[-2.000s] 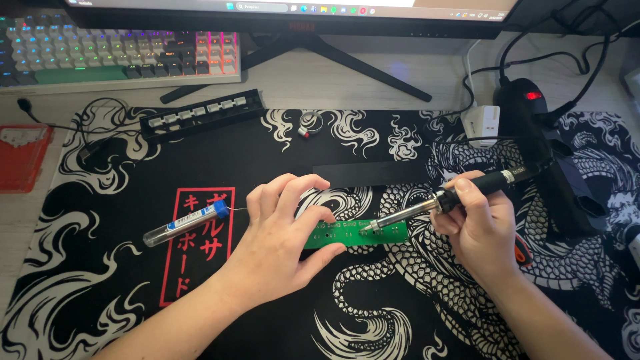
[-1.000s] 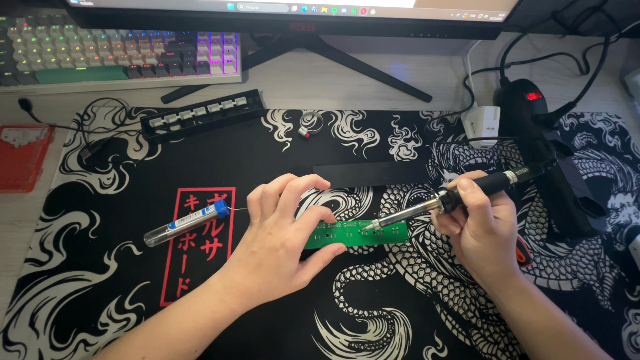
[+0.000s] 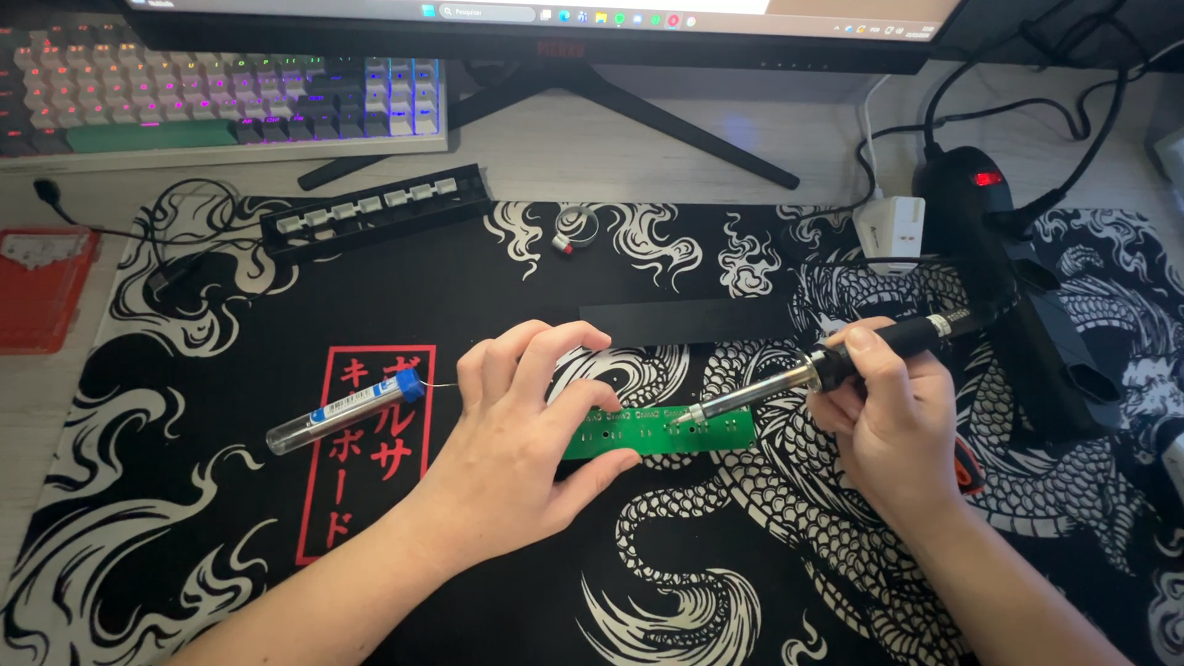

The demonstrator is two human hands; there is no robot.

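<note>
My left hand (image 3: pixel 527 435) grips the left end of a green circuit board (image 3: pixel 712 437) between thumb and fingers; that end is hidden by the hand. In my right hand (image 3: pixel 883 407) is a soldering iron (image 3: pixel 758 390), held by its black handle, its tip down at the upper middle of the board. Just left of my left hand, a clear tube with a blue cap (image 3: pixel 342 413) lies on the patterned desk mat (image 3: pixel 499 592). A thin wire runs from its cap to behind my left fingers.
A black strip of keys (image 3: pixel 379 211), a small coiled strap (image 3: pixel 564 242) and a flat black strip (image 3: pixel 684 321) lie beyond my hands. A power strip (image 3: pixel 1027 305) with a white adapter (image 3: pixel 890 228) stands right. Behind are a lit keyboard (image 3: pixel 222 92) and monitor stand (image 3: pixel 684 125); a red case (image 3: pixel 42 296) sits left.
</note>
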